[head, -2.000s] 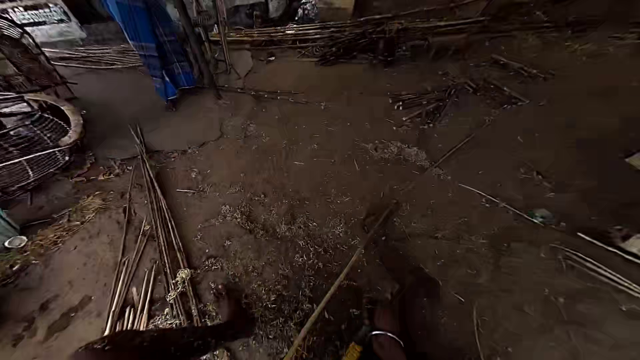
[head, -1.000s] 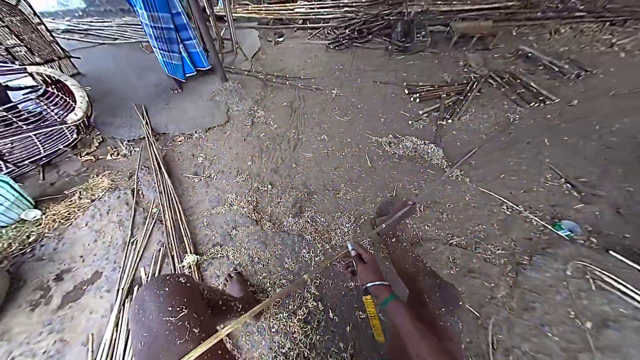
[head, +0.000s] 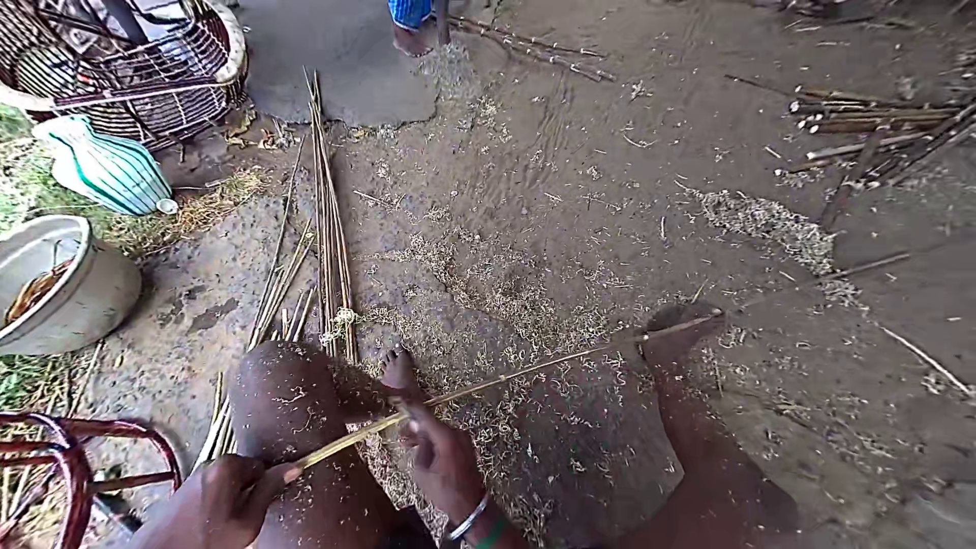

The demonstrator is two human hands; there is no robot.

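Observation:
A long thin cane stick runs slantwise from my lap, over the ground, to beside my foot at the right. Its near end is pinched in my left hand, thumb laid along it, at the lower left. Further up the same cane, close to my bent knee, my right hand has its fingers around it; a metal bangle is on that wrist. Whether the right hand also holds a tool cannot be told. Pale curled shavings lie on the ground between my feet and stick to my legs.
Long canes lie left of my knee. At the left are a woven cane chair frame, a striped sack, a plastic tub and a bent cane frame. Cut sticks lie upper right. A person's foot is at the top.
My right hand has moved back along the cane toward my knee. My left hand now shows on the near end. The view has shifted down and left.

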